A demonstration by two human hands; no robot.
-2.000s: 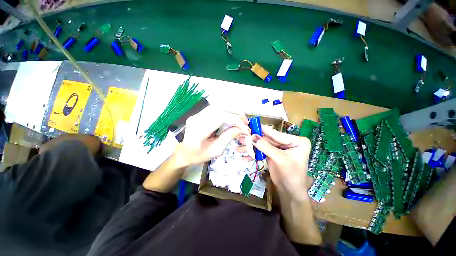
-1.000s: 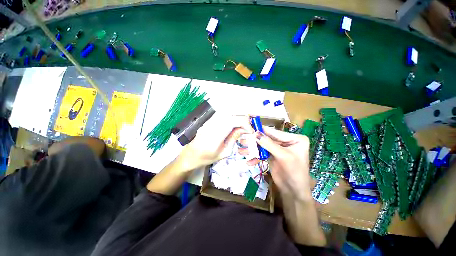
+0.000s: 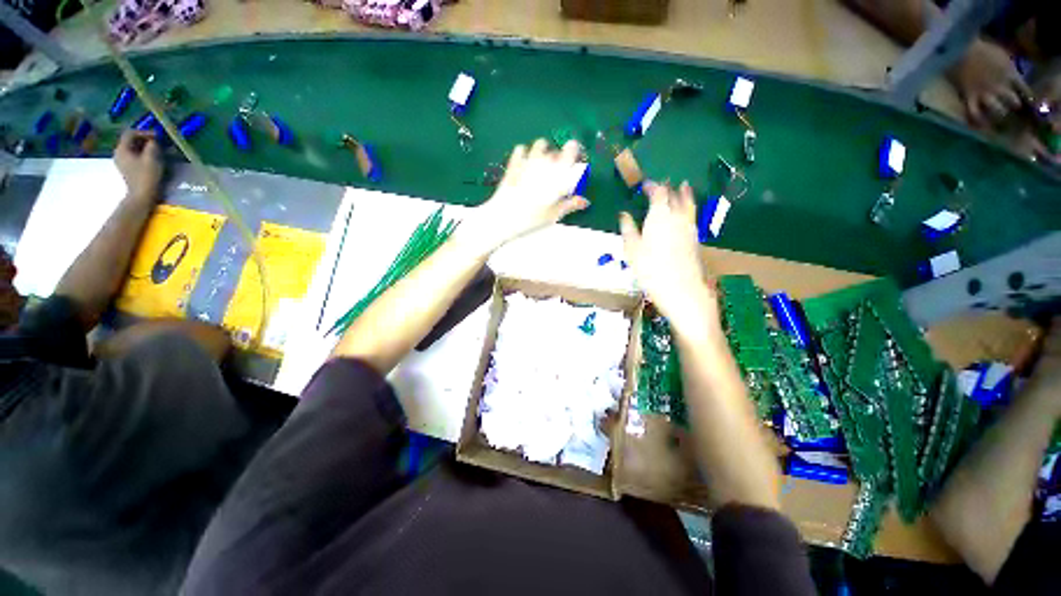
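Note:
My left hand [image 3: 529, 198] is over the green belt, palm down, with its fingers spread. A battery cell with a white face [image 3: 579, 178] lies between its fingertips and thumb; whether it is gripped cannot be told. My right hand [image 3: 669, 247] is at the belt's near edge, open, fingers apart and empty. A tan-labelled battery cell [image 3: 628, 169] lies on the belt just beyond its fingertips. Another white-faced cell [image 3: 714, 218] lies to its right. The open cardboard box [image 3: 468, 431] stands in front of me, filled with white paper pieces [image 3: 547, 378] and a small green scrap.
Circuit board panels [image 3: 896, 408] are heaped at the right with blue cells among them. Green wires [image 3: 401, 268] and a dark block [image 3: 457, 312] lie left of the box, partly under my left arm. Other people's arms are at far left, right and top right.
Both hands have moved from above the box out to the belt. The blue cell and its board are no longer held over the box. Another person's hand now reaches the belt at left.

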